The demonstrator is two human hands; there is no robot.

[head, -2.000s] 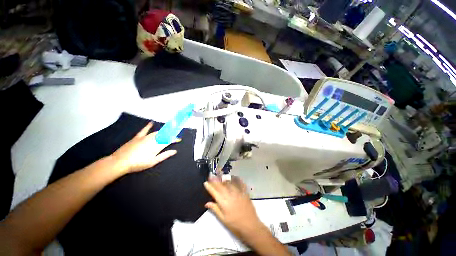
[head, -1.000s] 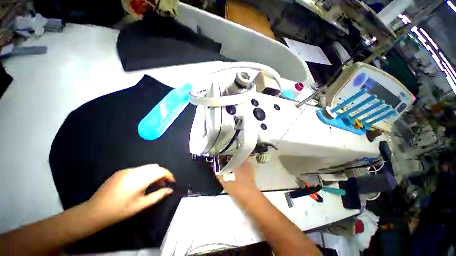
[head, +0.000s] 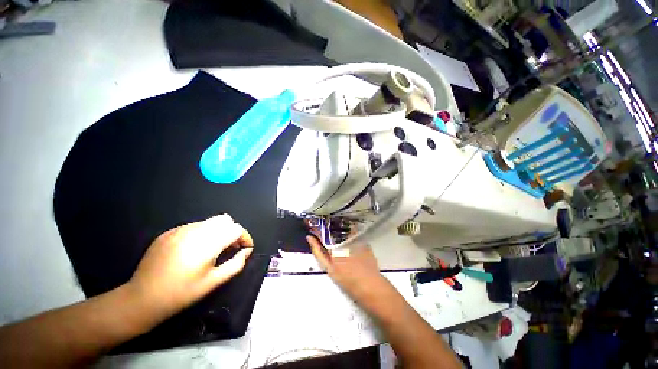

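A large black cut panel [head: 144, 173] lies flat on the white table left of the needle, its right edge under the head of the white sewing machine [head: 462, 194]. My left hand [head: 191, 256] rests on the panel with thumb and index finger curled close together; whether they pinch cloth cannot be told. My right hand [head: 350, 267] is at the presser foot [head: 325, 229], index finger extended at the cloth edge; its other fingertips are partly hidden by the machine head.
A blue paddle-shaped piece [head: 245, 140] sticks out left from the machine head over the panel. Another dark cloth [head: 238, 36] lies behind. An orange-and-black tool [head: 452, 282], a teal-handled tool [head: 477, 274] and a dark phone-like rectangle [head: 499, 281] lie on the right. A blue spool stand [head: 516, 175] tops the arm.
My left hand has come off the area by the blue piece and down onto the lower panel. My right hand has moved in to the presser foot. The camera view has tilted and moved closer.
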